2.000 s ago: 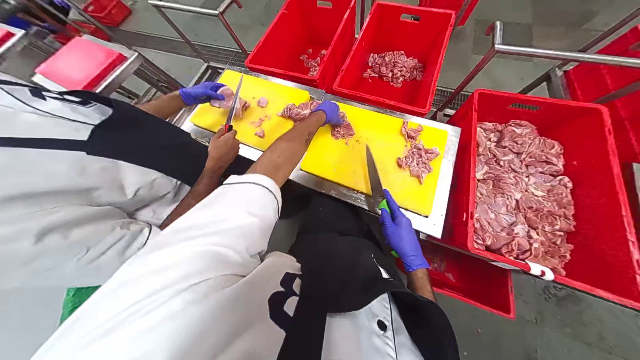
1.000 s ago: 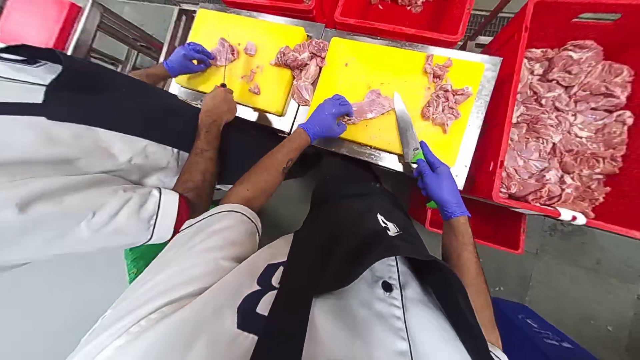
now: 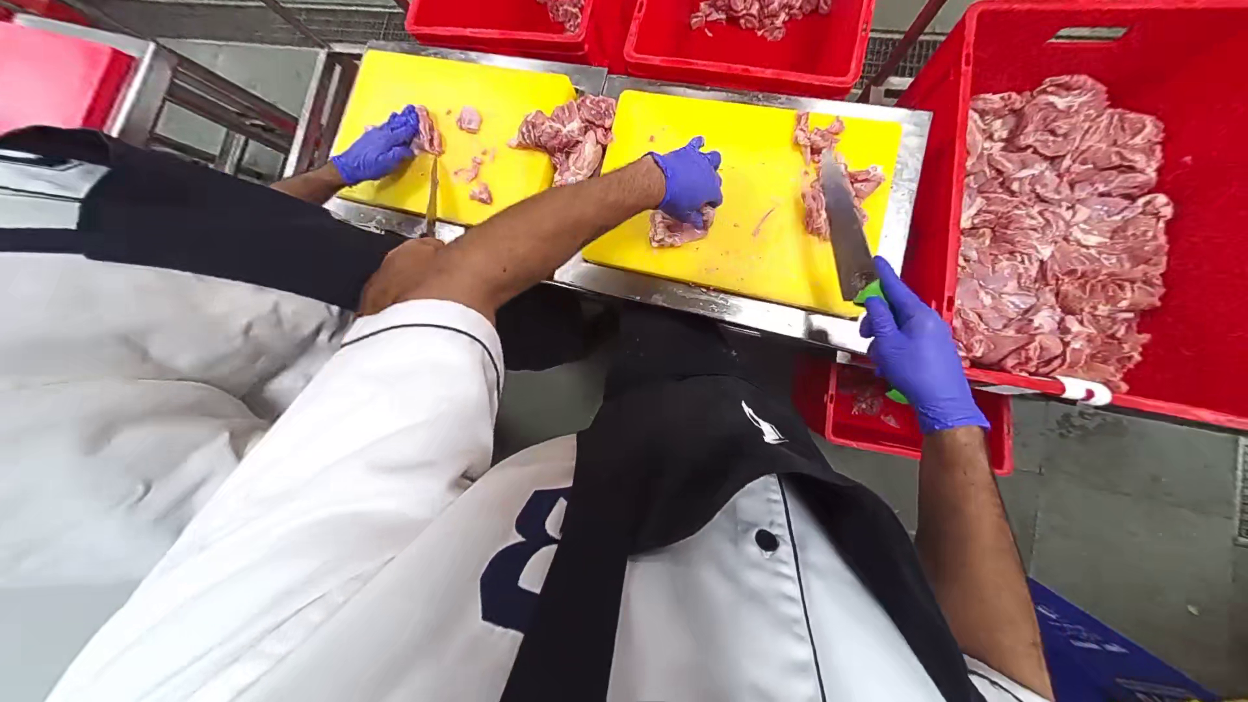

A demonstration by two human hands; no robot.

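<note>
My left hand (image 3: 690,182), in a purple glove, has its fingers curled on a piece of raw meat (image 3: 680,228) on the yellow cutting board (image 3: 721,127). My right hand (image 3: 915,341), gloved likewise, grips the green handle of a knife (image 3: 846,226). The knife's blade points away from me, over the right part of the board. Its tip lies over a small group of raw meat pieces (image 3: 817,141); whether it touches them cannot be told. A larger pile of raw meat (image 3: 573,136) lies left of my board, partly on the neighbouring yellow board (image 3: 458,83).
A co-worker's gloved hand (image 3: 378,148) holds meat at the left board, beside a knife (image 3: 432,195). A red crate (image 3: 1209,195) full of raw meat (image 3: 1063,234) stands at right. Red crates (image 3: 746,73) stand behind the boards. Another red crate (image 3: 916,444) is below the steel table (image 3: 770,314).
The knife in my right hand has moved from beside the meat piece to over the pieces at the board's right. My left hand stays at the piece, now more bunched under it.
</note>
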